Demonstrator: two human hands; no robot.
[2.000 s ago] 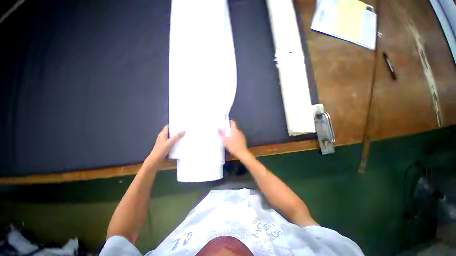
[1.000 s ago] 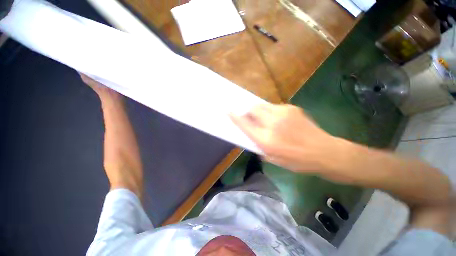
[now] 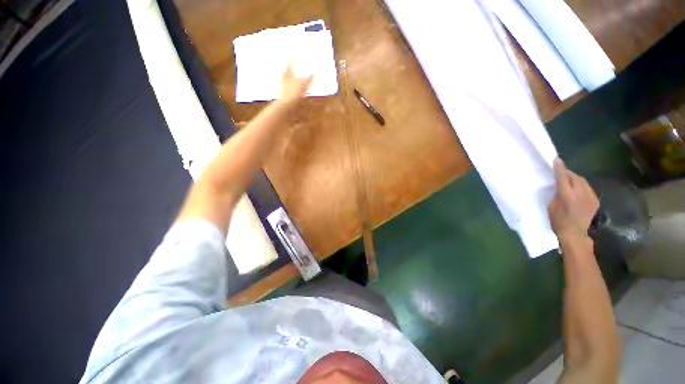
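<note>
The white paper marker (image 3: pixel 481 112), folded into a long strip, lies across the right part of the wooden table. Its near end hangs past the table edge. My right hand (image 3: pixel 574 199) grips that end at its right side. My left hand (image 3: pixel 294 81) is stretched out over white papers (image 3: pixel 259 64) on the bare wood. It is slightly blurred, and whether it touches them I cannot tell.
Dark fabric (image 3: pixel 82 172) covers the table's left side, with a cream roll (image 3: pixel 176 112) along its end. A metal clamp (image 3: pixel 294 244) sits at the edge. A wooden stick (image 3: pixel 358 165) juts past the edge, beside a pen (image 3: pixel 369 107). White rolls (image 3: pixel 563 45) lie far right.
The paper marker has moved right, off the dark fabric and onto the wood side. My left hand has let go of it and moved over the papers. My right hand still holds its end.
</note>
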